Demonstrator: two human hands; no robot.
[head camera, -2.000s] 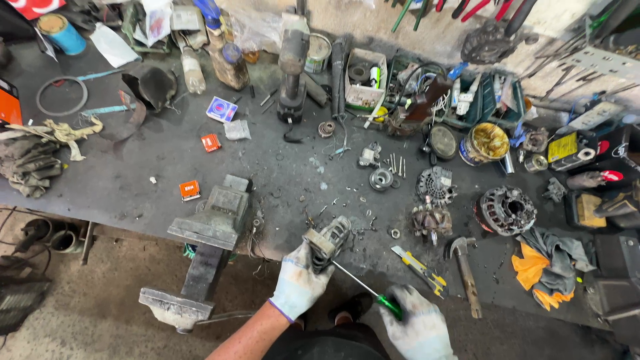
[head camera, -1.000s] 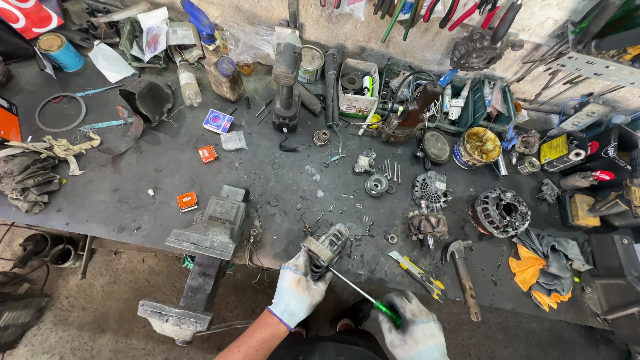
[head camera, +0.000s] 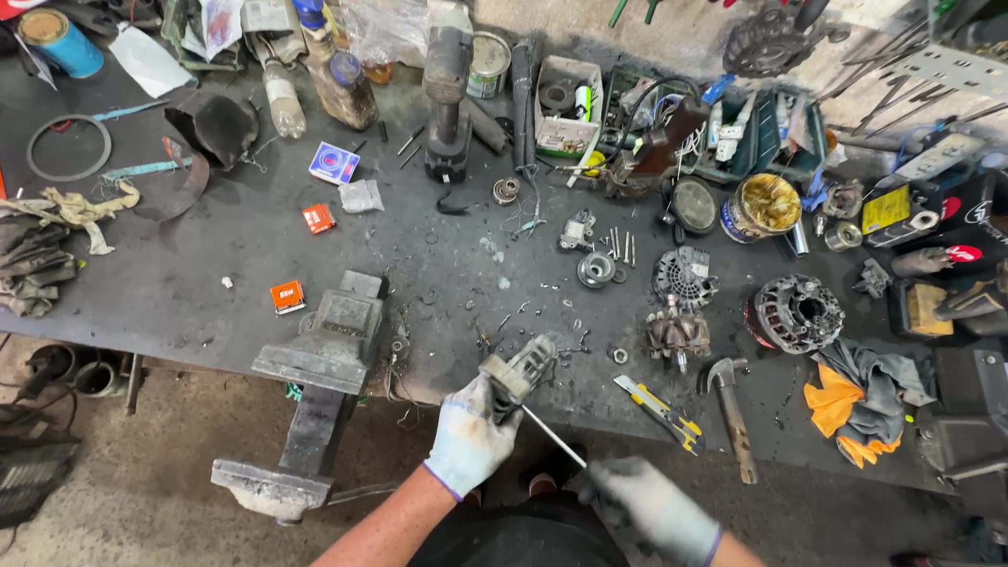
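My left hand, in a pale work glove, grips a cast metal alternator end housing tilted over the front edge of the bench. In my gloved right hand is a screwdriver; its shaft points up and left to the underside of the housing, and the fingers hide its handle. Whether the tip touches a screw cannot be seen. To the right lie an alternator rotor, a round slotted end cover and an alternator stator housing. A pulley sits beside several long bolts.
A bench vise juts past the bench edge on my left. At the right are a yellow utility knife, a hammer and a grey-orange cloth. Behind stand a cordless impact wrench and an open grease tub.
My right hand now covers the screwdriver's green handle, which showed in the earlier frames. My left hand keeps its hold on the housing in much the same place.
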